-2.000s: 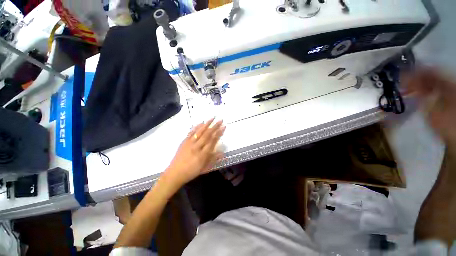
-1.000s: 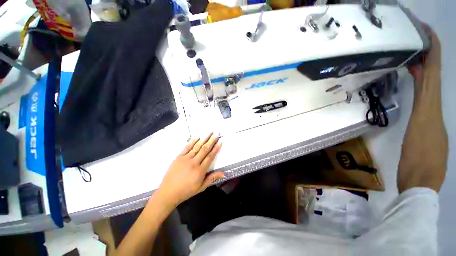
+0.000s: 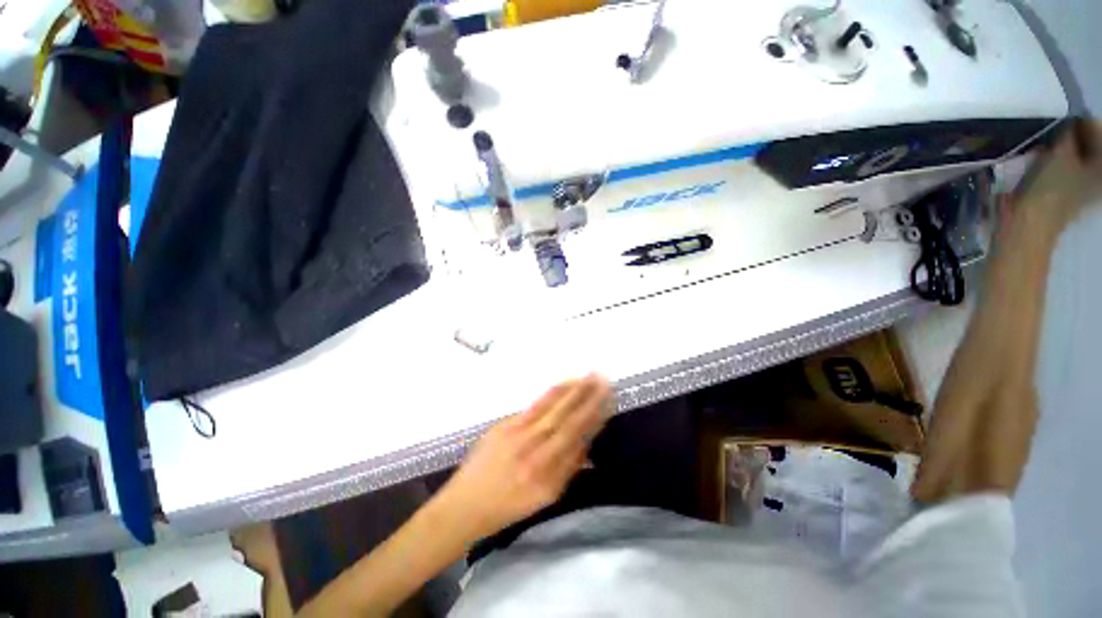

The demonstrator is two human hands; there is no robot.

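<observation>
The white sewing machine head (image 3: 580, 109) with a blue stripe and JACK lettering lies across the view. Its needle and presser foot (image 3: 551, 260) stand over the white bed. My left hand (image 3: 538, 444) is blurred at the table's front edge, below the needle area, with no object visible in it. My right hand (image 3: 1066, 175) is blurred at the handwheel end by the wall; its fingers and grip are unclear. Black thread snips (image 3: 668, 250) lie on the bed right of the needle. A dark garment (image 3: 278, 205) lies left of the needle.
Black-handled scissors (image 3: 937, 262) lie at the bed's right end, beside a clear plastic bag. The white wall (image 3: 1069, 398) bounds the right side. An open cardboard box (image 3: 723, 483) stands below the table. Another blue-and-white JACK machine (image 3: 75, 290) is at left.
My left hand has moved from the white bed down and right to the front edge. My right hand reached up to the head's right end, then shifted slightly down and outward. The view has shifted.
</observation>
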